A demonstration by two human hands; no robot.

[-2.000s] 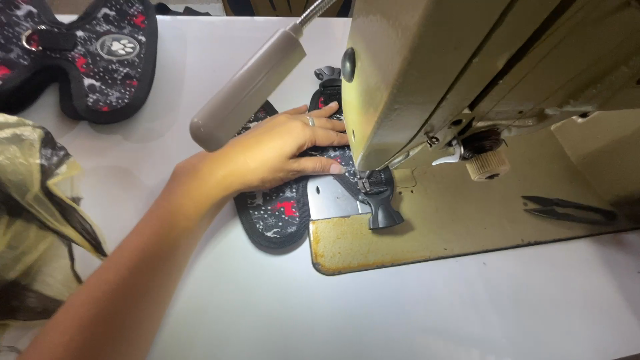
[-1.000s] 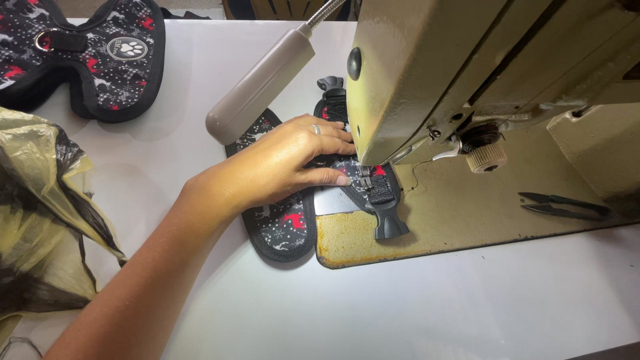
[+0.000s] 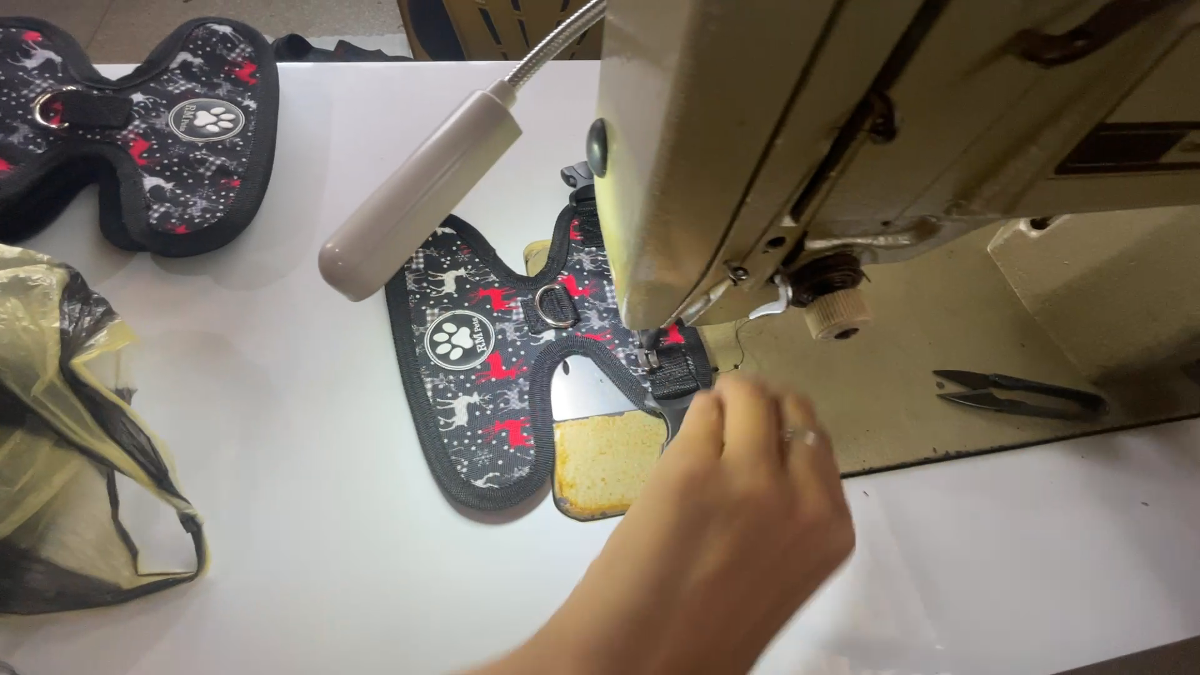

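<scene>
My left hand (image 3: 727, 506), with a ring on one finger, is slightly blurred at the lower middle. Its curled fingers are at a black plastic buckle (image 3: 672, 412), partly covering it; the fingertips are hidden. The buckle is on the end of a short black strap on a padded pet harness (image 3: 473, 412) with a reindeer print, black binding, a metal D-ring (image 3: 555, 306) and a paw badge. The strap end of the harness lies by the presser foot (image 3: 649, 354) of a sewing machine (image 3: 694, 141). A second buckle (image 3: 577, 175) shows behind the machine head. My right hand is out of view.
A gooseneck lamp (image 3: 422, 192) hangs over the harness. Black thread snips (image 3: 1022, 394) lie on the machine bed (image 3: 919, 375). Another such harness (image 3: 187, 141) is on the white table (image 3: 309, 525) at upper left, above a yellowish plastic bag (image 3: 56, 422).
My left hand has come off the top of the harness and moved right and toward me, to the buckle. The D-ring and paw badge on that harness are now uncovered.
</scene>
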